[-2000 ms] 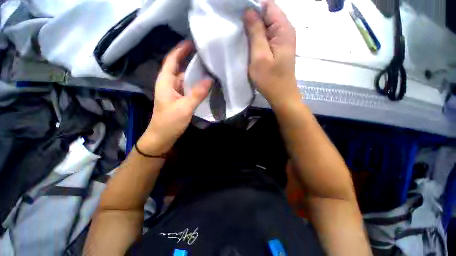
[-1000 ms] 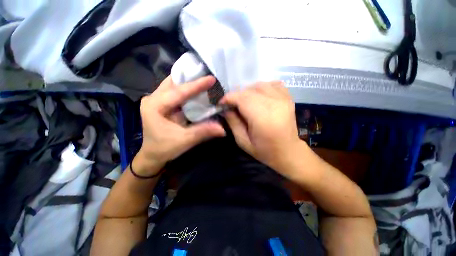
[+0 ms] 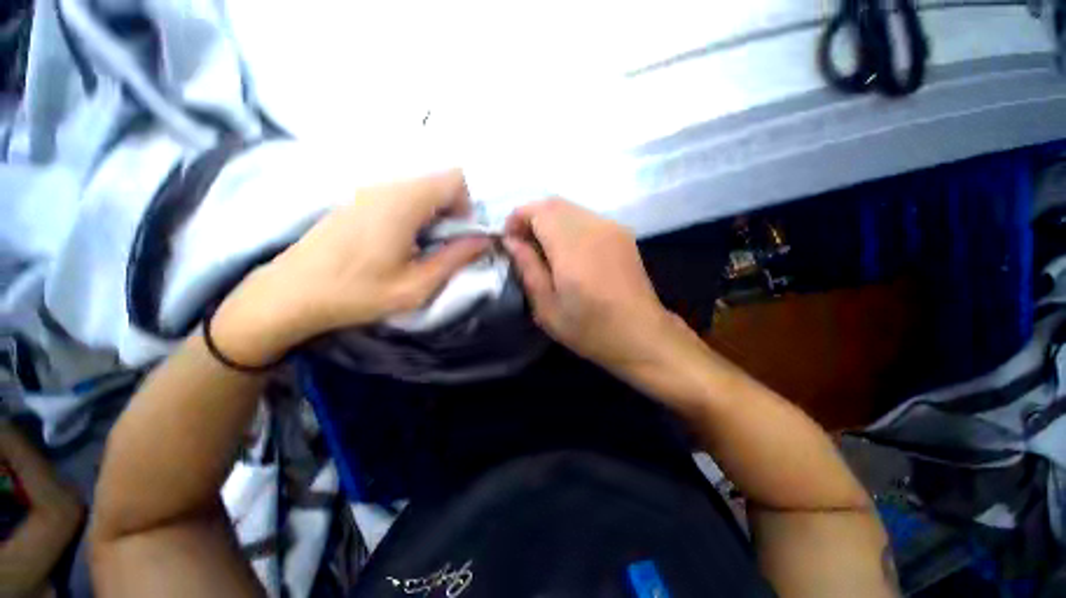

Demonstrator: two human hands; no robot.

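Note:
The light grey and dark grey garment (image 3: 462, 306) hangs at the table's front edge, below and between my hands. My left hand (image 3: 368, 257) pinches a small fold of its light cloth between thumb and fingers. My right hand (image 3: 585, 275) pinches the same fold from the right, its fingertips almost touching the left ones. The hands partly hide the pinched edge. More of the light cloth with a dark band (image 3: 152, 251) lies to the left.
Black scissors (image 3: 871, 53) lie at the table's back right. The table's grey front edge (image 3: 760, 181) curves across the right. Striped cloth heaps (image 3: 994, 409) are at the lower right. Another person's arm (image 3: 41, 502) shows at the lower left. An orange-brown panel (image 3: 807, 350) is below the table.
The view has turned and shifted. Both hands now pinch a fold together, and the small light cloth end seen earlier is lowered and bunched. The yellow-green tool is out of view.

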